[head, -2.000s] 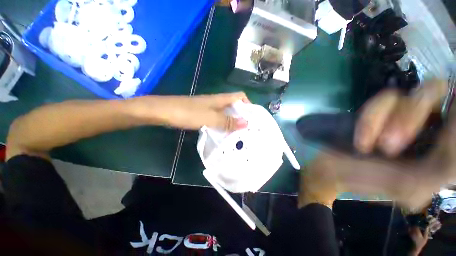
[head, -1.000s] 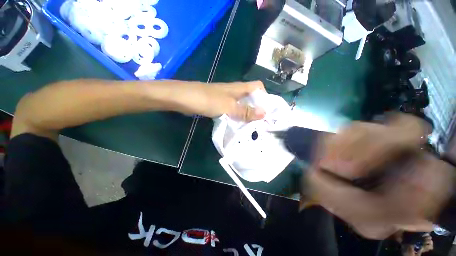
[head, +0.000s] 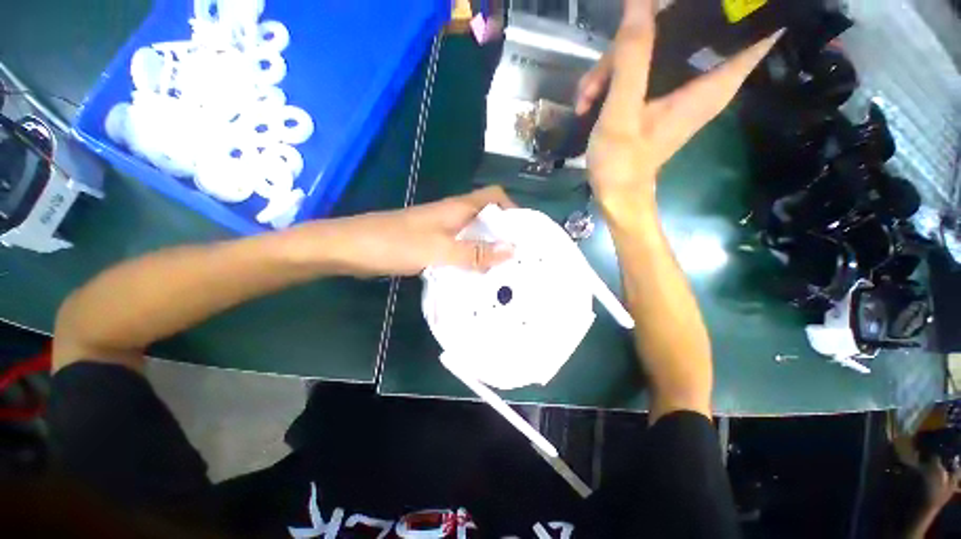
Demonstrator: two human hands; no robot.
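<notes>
The white round housing is tilted over the bench's front edge, its centre hole facing up and two flat strips sticking out. My left hand grips its upper left rim; the fingers underneath are hidden. My right hand is at the screw feeder, around the black electric screwdriver, with thumb and one finger stretched out. The screwdriver's front end is over the brownish screw pile; its bit is not clear. A small round metal part lies beside the feeder.
A blue tray with heaped white rings is at upper left. White-and-black units stand at far left and right. Black round modules are heaped at right. Part of another person shows at lower right.
My right hand and the screwdriver have moved from the housing up and left to the screw feeder. My left hand still holds the housing. The whole view has shifted slightly.
</notes>
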